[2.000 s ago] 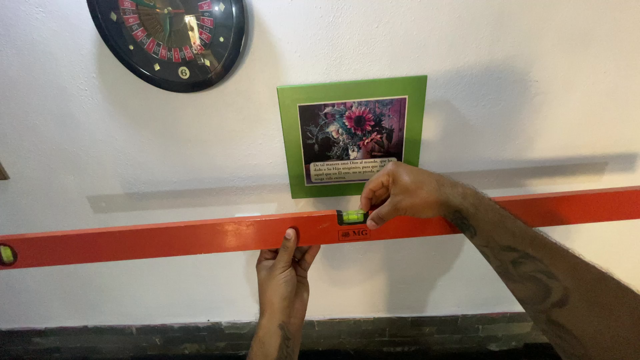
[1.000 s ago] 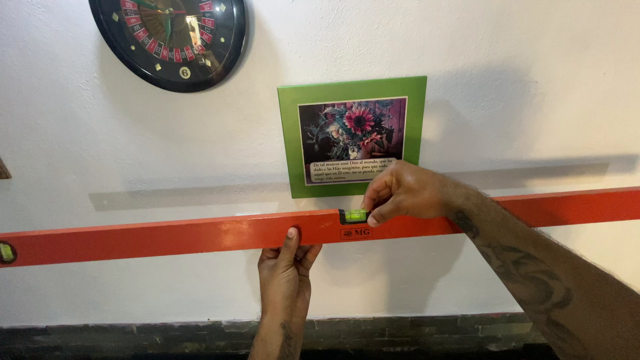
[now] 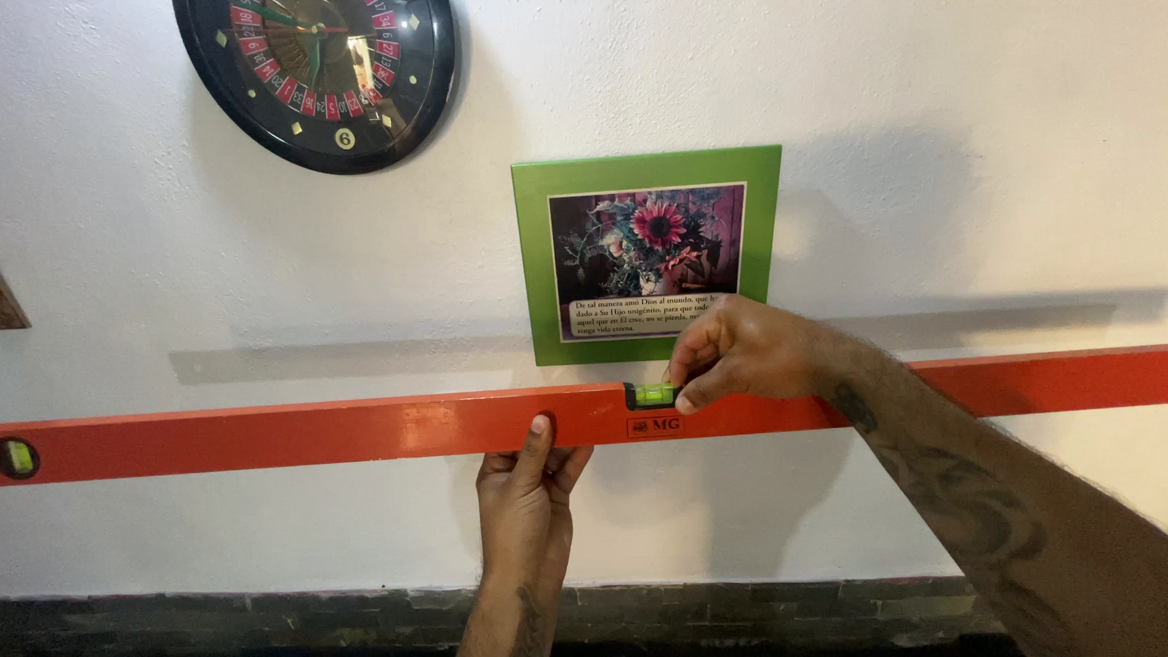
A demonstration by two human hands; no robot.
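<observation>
A long red spirit level (image 3: 365,429) spans the view in front of a white wall, its left end a little lower in the picture. My left hand (image 3: 534,484) grips its lower edge from below, thumb on the front face. My right hand (image 3: 730,356) is at the top edge, with thumb and fingertips at the right side of the green centre vial (image 3: 653,394); whether they pinch the level or only touch it is hard to tell. A second round vial (image 3: 18,457) shows at the far left. Just above the level hangs a green-bordered flower picture (image 3: 525,265), partly behind my right hand.
A black roulette-style wall clock (image 3: 342,151) hangs at the upper left. The corner of a brown wooden object (image 3: 11,306) shows at the left edge. Dark stone-like tiles (image 3: 365,616) run along the bottom of the wall.
</observation>
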